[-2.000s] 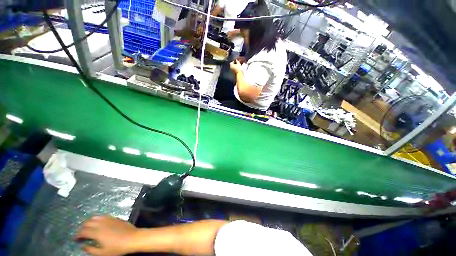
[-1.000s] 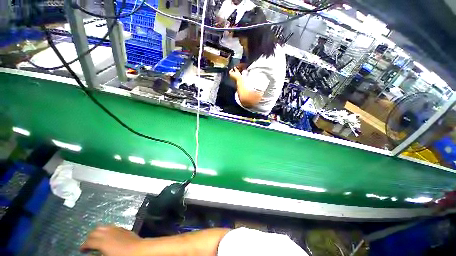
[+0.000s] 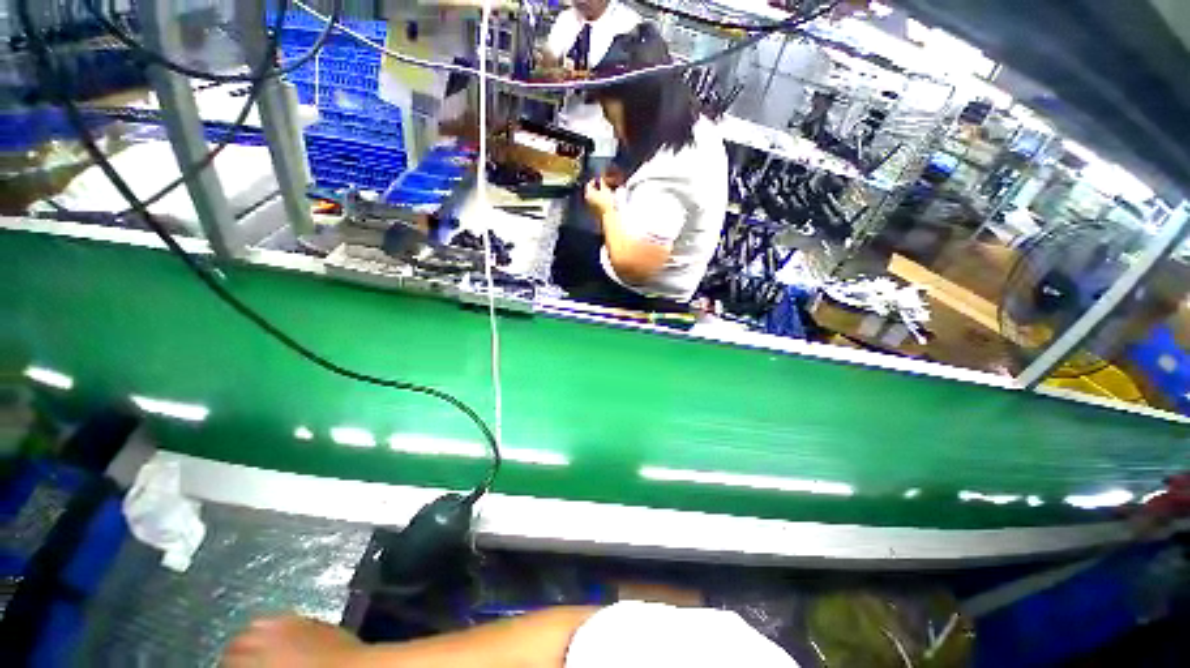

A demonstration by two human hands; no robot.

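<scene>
My right hand (image 3: 281,642) is low at the left, over a bench with a shiny, wrinkled plastic cover (image 3: 261,561). It is blurred and its fingers are cut off by the bottom edge, so I cannot see whether it holds anything. The bare forearm and white sleeve run to the lower middle. A dark tool, perhaps a power screwdriver (image 3: 431,542), stands at the bench edge just beyond my hand, with a black cable rising from it. A crumpled white cloth (image 3: 165,513) lies at the bench's left edge. My left hand is not in view.
A green conveyor belt (image 3: 587,418) crosses beyond the bench. A white cord (image 3: 492,300) hangs beside the black cable. Across the belt sits a person in white (image 3: 666,215), with another person behind. Blue crates (image 3: 352,118), wire racks and a fan (image 3: 1064,294) stand farther back.
My right hand has moved lower in view and its fingers are now out of the picture. The camera view has shifted slightly. The tool and cloth still lie at the bench edge.
</scene>
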